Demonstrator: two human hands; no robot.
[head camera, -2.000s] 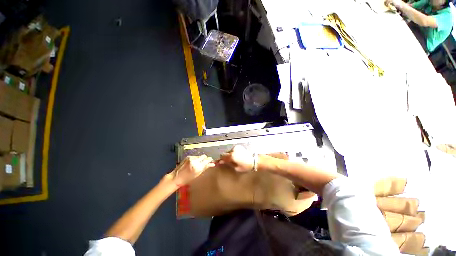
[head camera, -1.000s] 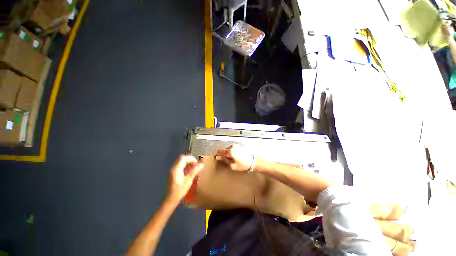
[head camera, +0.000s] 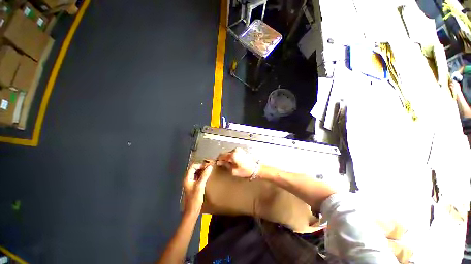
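Note:
A tan-brown leather bag panel lies over the near part of the grey work board and hangs towards my lap. My left hand is at the panel's far left corner, its fingertips closed on the edge. My right hand is just right of it, fingertips pinching the panel's far edge. The fingertips of both hands are close together. Whether a small tool or strip is between them is too small to tell. The metal edge bar runs along the board's far side.
A long white table stands on the right, with a blue-edged tray and yellow strips. Folded brown pieces lie at lower right. A stool and bin stand ahead. Cartons are at left. A person's arm shows at far right.
My left hand was lifted off with fingers apart one second ago and is now back at the panel edge beside my right hand. The view has shifted, and the orange-red patch no longer shows.

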